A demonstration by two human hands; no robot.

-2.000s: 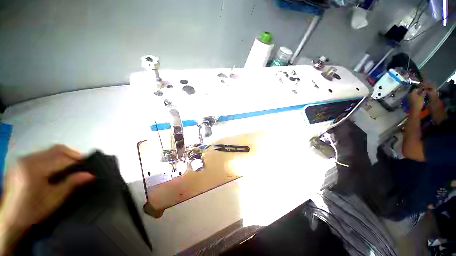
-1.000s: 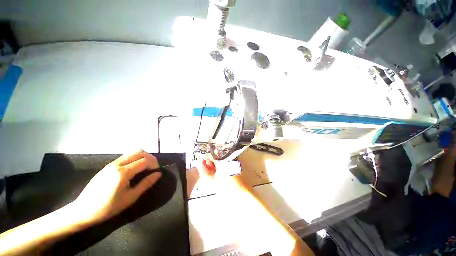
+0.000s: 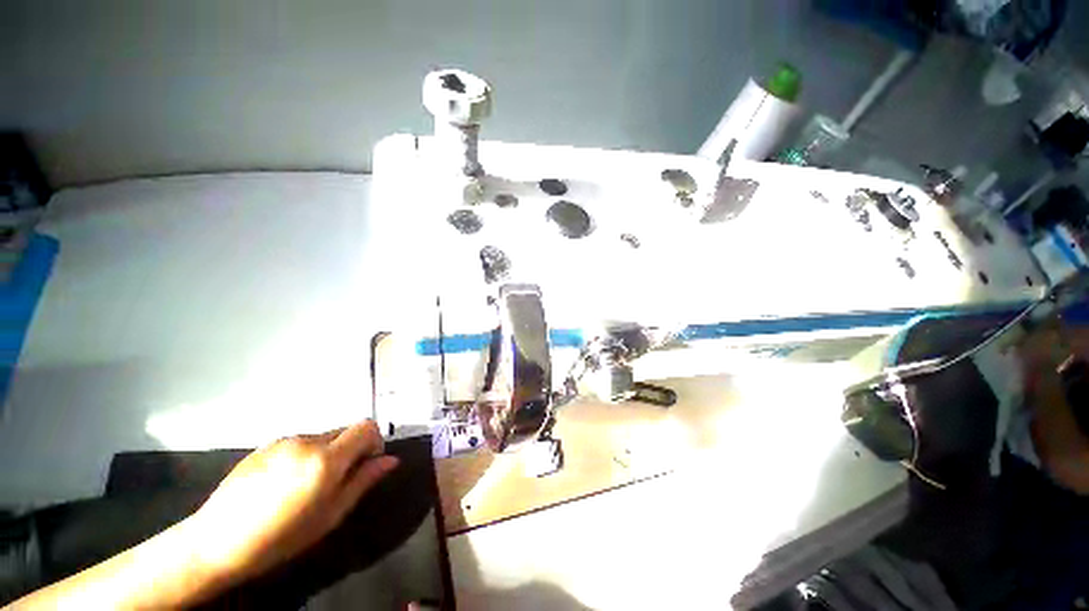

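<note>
A dark garment piece [image 3: 394, 537] lies at the lower left, its upper right corner close to the presser foot [image 3: 460, 432]. My left hand [image 3: 287, 489] is on top of the cloth, thumb and fingers together on it near its top edge, just left of the foot. A tiny skin-coloured tip at the bottom edge may be my right hand [image 3: 424, 606]; the rest is cut off. The white sewing machine head [image 3: 717, 263] has a blue stripe and a shiny curved take-up guard [image 3: 520, 364]. The needle is not clear in the glare.
Dark thread snips [image 3: 653, 395] lie partly hidden under the arm. A white thread cone [image 3: 752, 117] stands behind the machine. A blue flat piece [image 3: 26, 298] is at the far left. Stacked grey cloth [image 3: 824, 543] is at the lower right. Another person's arm [image 3: 1057, 406] shows at the right edge.
Since a second ago, my right hand has left the needle area toward the bottom. My left hand stays on the cloth. The view has shifted, so the machine sits lower and further left.
</note>
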